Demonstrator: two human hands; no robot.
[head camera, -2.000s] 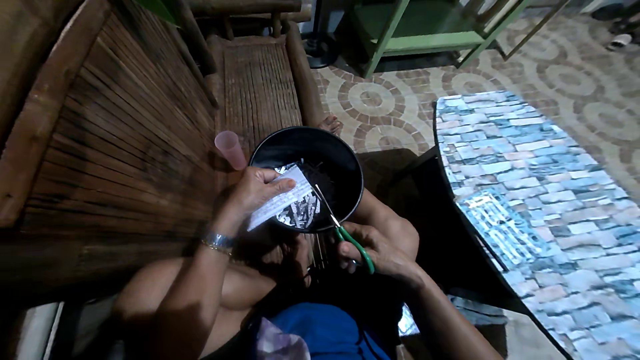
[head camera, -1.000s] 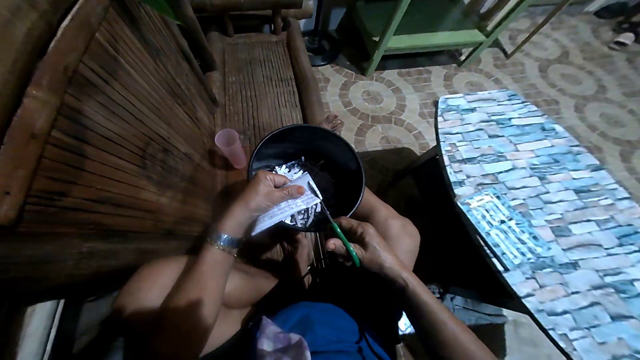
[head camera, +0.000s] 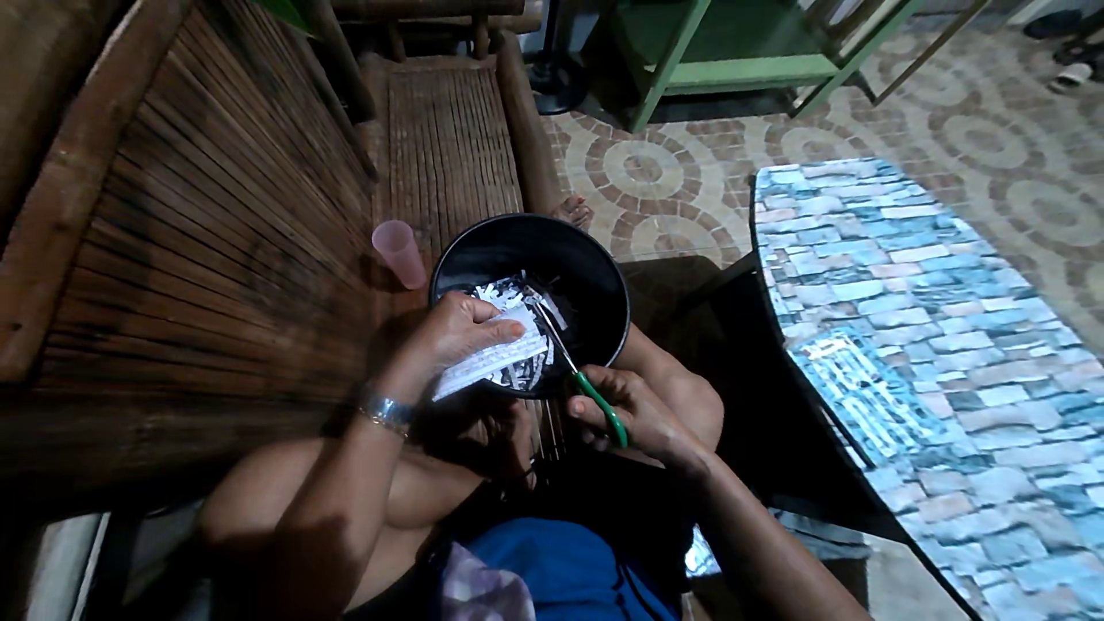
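My left hand (head camera: 461, 332) grips a folded sheet of printed paper (head camera: 492, 360) over the near left part of a black basin (head camera: 599, 332). Green-handled scissors (head camera: 599, 401) are in my right hand (head camera: 634, 410), their blades pointing up and left beside the paper's right end. Whether the blades touch the paper is hard to tell. Cut paper strips (head camera: 522, 375) lie in the basin below the sheet. A metal-banded wristwatch is on my left wrist.
A pink plastic cup (head camera: 399, 254) stands tilted on the bamboo bench (head camera: 448, 129) left of the basin. To the right is a table with a stone-patterned cover (head camera: 975, 388). A green shelf (head camera: 742, 73) stands beyond on the patterned tile floor.
The sheet in my left hand has shifted and turned slightly over the basin. My right hand and the scissors have moved a little, and the green handles are turned more into view than a second ago.
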